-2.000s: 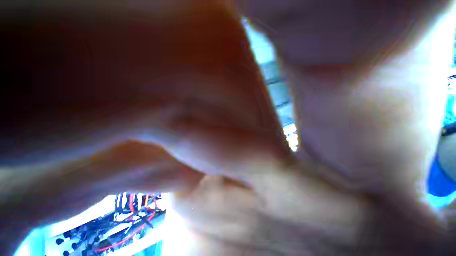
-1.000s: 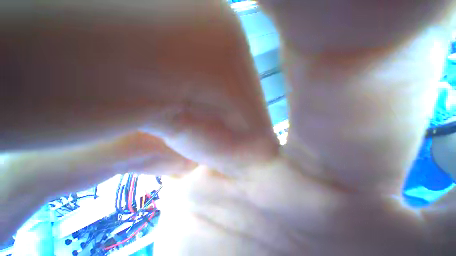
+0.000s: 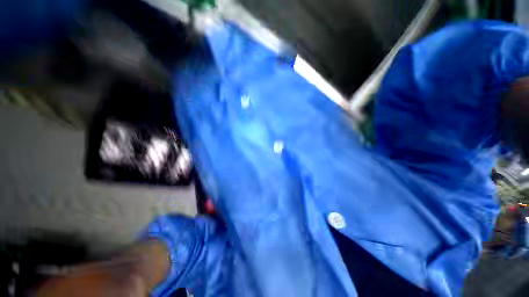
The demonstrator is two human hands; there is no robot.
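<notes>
A blue smock (image 3: 261,151) with pale round buttons fills the middle, seen from close above and tilted; it appears to be my own. Dark cloth shows in its opening at the bottom. Bare skin of an arm (image 3: 98,281) comes out of the sleeve at the lower left, blurred. Another bare arm (image 3: 516,113) is cut off by the right edge. Neither hand can be made out. No work piece is seen in a hand.
A black bin (image 3: 139,180) with blurred silvery parts lies left of the smock over a grey floor. Pale rails or edges (image 3: 322,78) cross above the smock. Small blurred items (image 3: 513,217) show at the right edge.
The view has swung away from the large blurred hands close to the lens, and the wiring has left the picture. The smock, bare arms and black bin now show.
</notes>
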